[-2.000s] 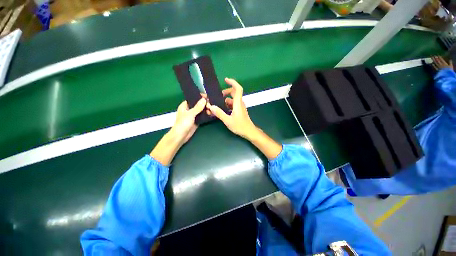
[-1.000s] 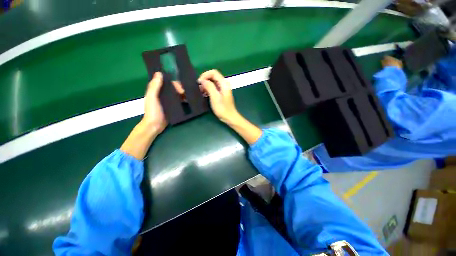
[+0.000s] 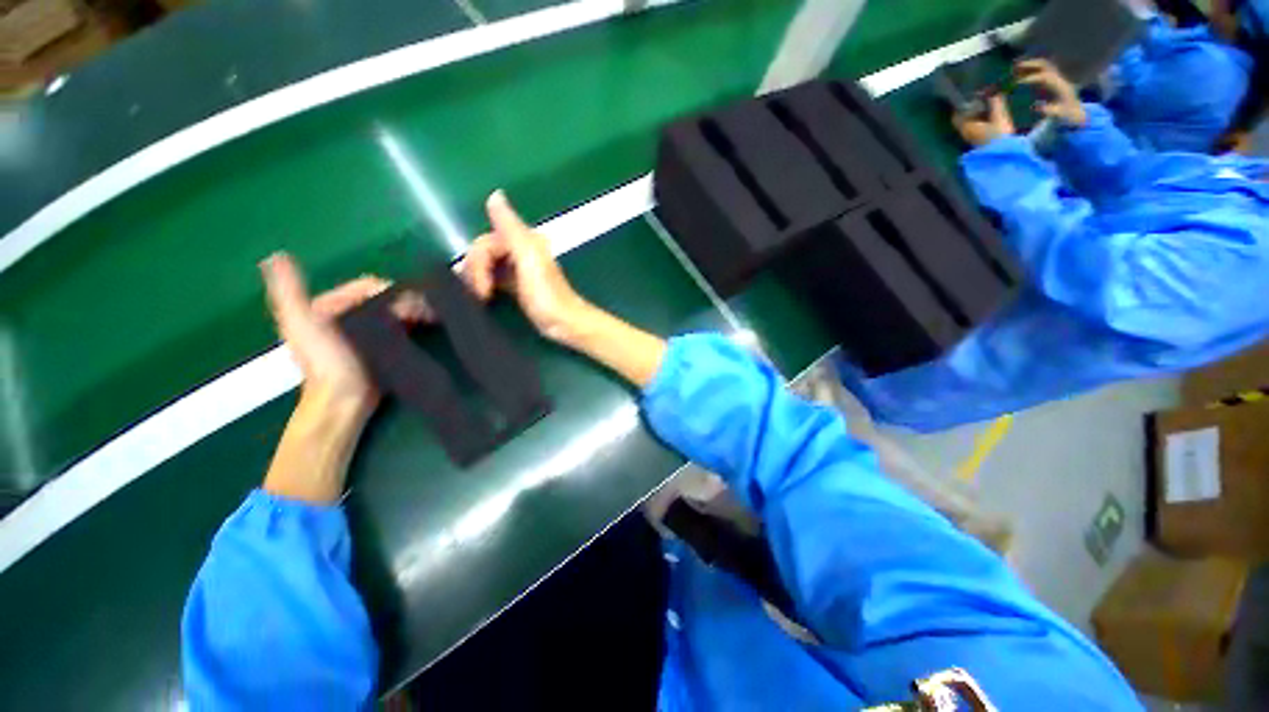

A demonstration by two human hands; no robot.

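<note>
A flat black foam insert [image 3: 508, 362] with a long slot is over the front bench, its far end by the white rail. My left hand [image 3: 327, 341] is at its far left corner, thumb raised, fingers reaching under the far end; skin shows through the slot. My right hand [image 3: 526, 278] is beside the far right corner, fingers apart; whether its fingertips touch the foam is unclear. Large black foam insert stacks [image 3: 738, 209] with parallel slots stand on the bench to the right.
A green conveyor [image 3: 209, 264] runs behind the white guide rail [image 3: 153, 442]. Another person in blue [image 3: 1113, 278] works at the right, hands on a dark item. Brown cartons [image 3: 1204, 487] stand on the grey floor at the lower right.
The view has shifted right. The foam insert has come down from over the rail toward the bench. My left thumb has lifted off its face, and my right hand has moved to its far corner.
</note>
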